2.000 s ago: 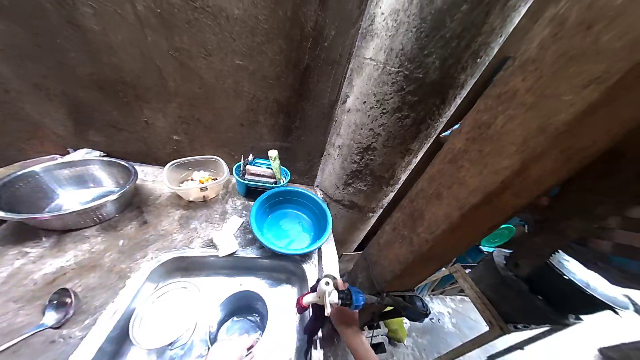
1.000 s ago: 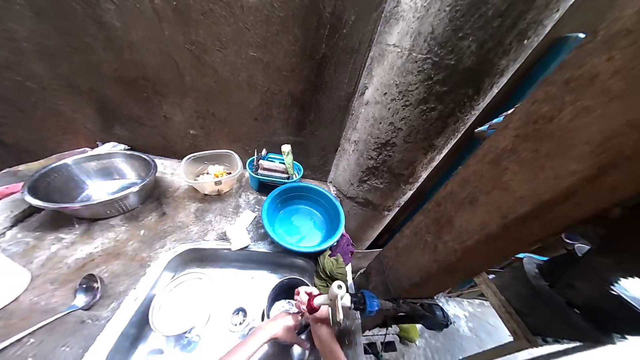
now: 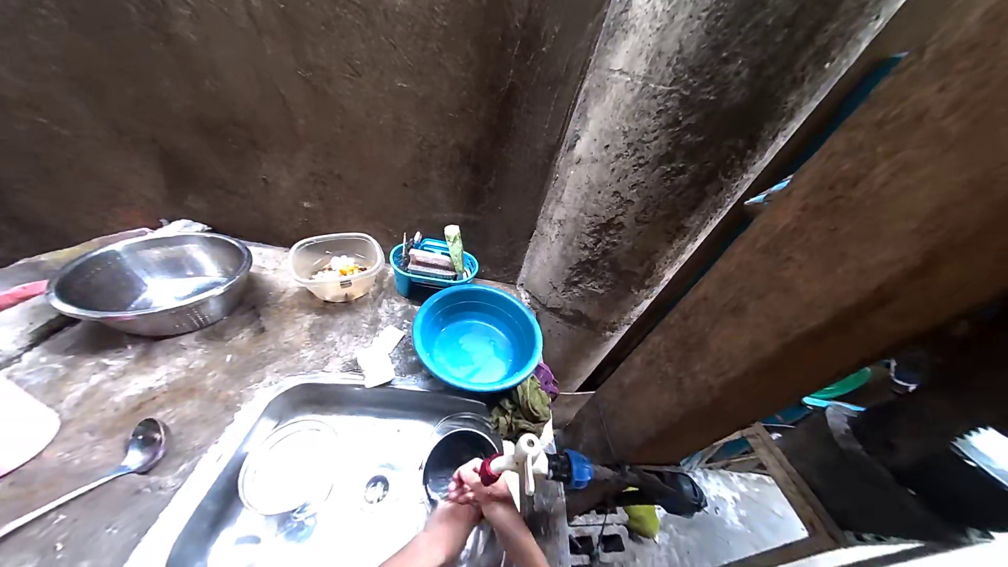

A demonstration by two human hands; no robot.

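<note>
My left hand (image 3: 463,498) and my right hand (image 3: 487,487) are together under the white plastic tap (image 3: 522,455), at the right side of the steel sink (image 3: 370,392). Their fingers overlap, and I see no object between them. Just beyond the fingers stands a dark round pot (image 3: 449,457) inside the sink. To the left in the basin lies a clear round lid or plate (image 3: 287,466), beside the drain (image 3: 376,489). A blue plastic basin (image 3: 477,337) rests behind the sink, with a crumpled green cloth (image 3: 523,408) at its right front.
On the counter are a steel colander bowl (image 3: 150,283), a plastic tub of scraps (image 3: 337,268), a blue basket with a brush (image 3: 433,264), white wrappers (image 3: 378,358) and a ladle (image 3: 146,447). A concrete column (image 3: 630,157) rises behind the right corner.
Two seconds ago one hand was at the tap's right side; since then both hands have come together beneath it. The green cloth, visible one second ago, stays beside the basin.
</note>
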